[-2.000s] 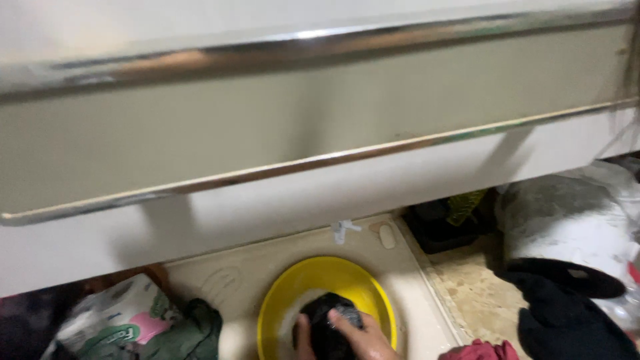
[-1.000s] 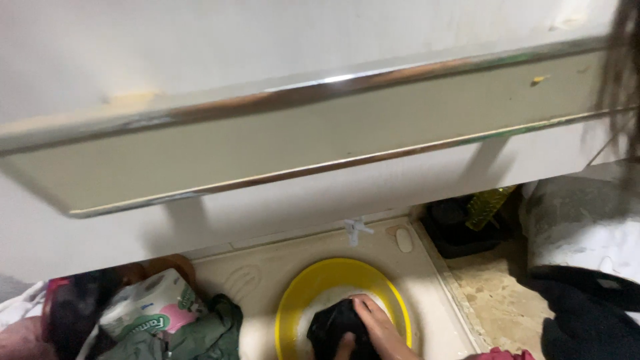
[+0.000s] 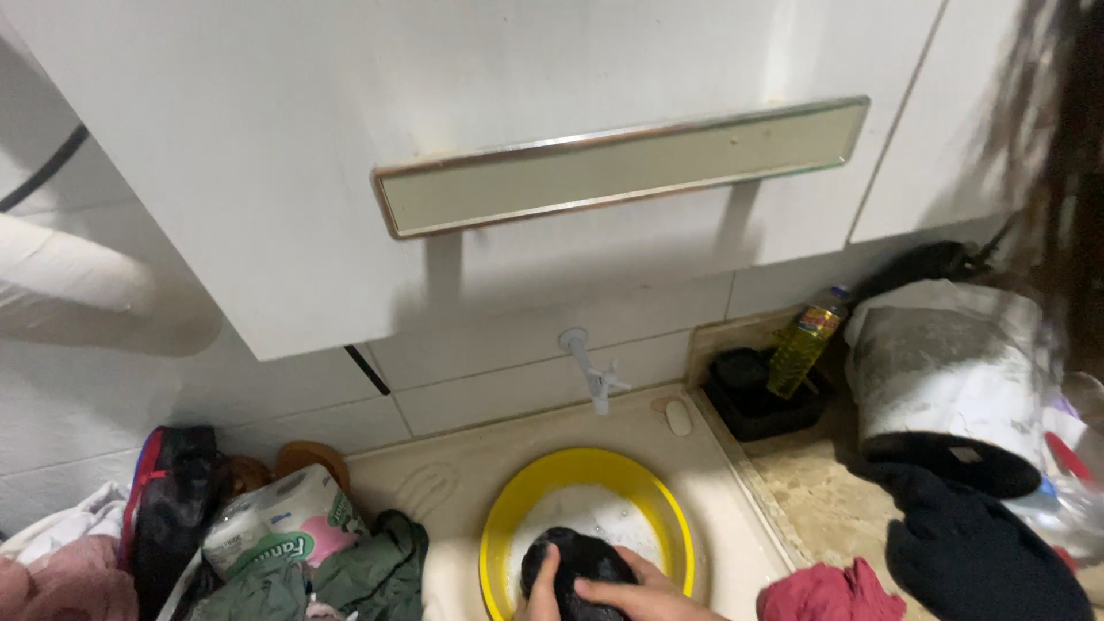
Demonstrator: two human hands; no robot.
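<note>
Low in the head view, a yellow plastic basin (image 3: 576, 457) with white foam and liquid stands in a pale sink. Over the basin, my left hand (image 3: 542, 586) and my right hand (image 3: 642, 591) grip a wet, bunched black cloth (image 3: 580, 556) between them. The left thumb lies along its left side; the right thumb presses on its front. The lower parts of both hands and of the cloth are cut off by the frame's edge. A white plastic tap (image 3: 595, 379) sticks out of the tiled wall behind the basin.
A white cabinet with a long handle (image 3: 621, 168) overhangs the sink. Green clothing (image 3: 379, 569) and a wrapped paper pack (image 3: 289, 522) lie left. A soap bar (image 3: 678, 417), yellow-green bottle (image 3: 806, 345), black tray (image 3: 759, 414), red cloth (image 3: 832, 593), black garment (image 3: 975, 543) and white bucket (image 3: 949, 371) are right.
The view has drawn back, showing more of the cabinet, tap and wall. Both hands stay on the black cloth over the basin, and their grip on it has shifted.
</note>
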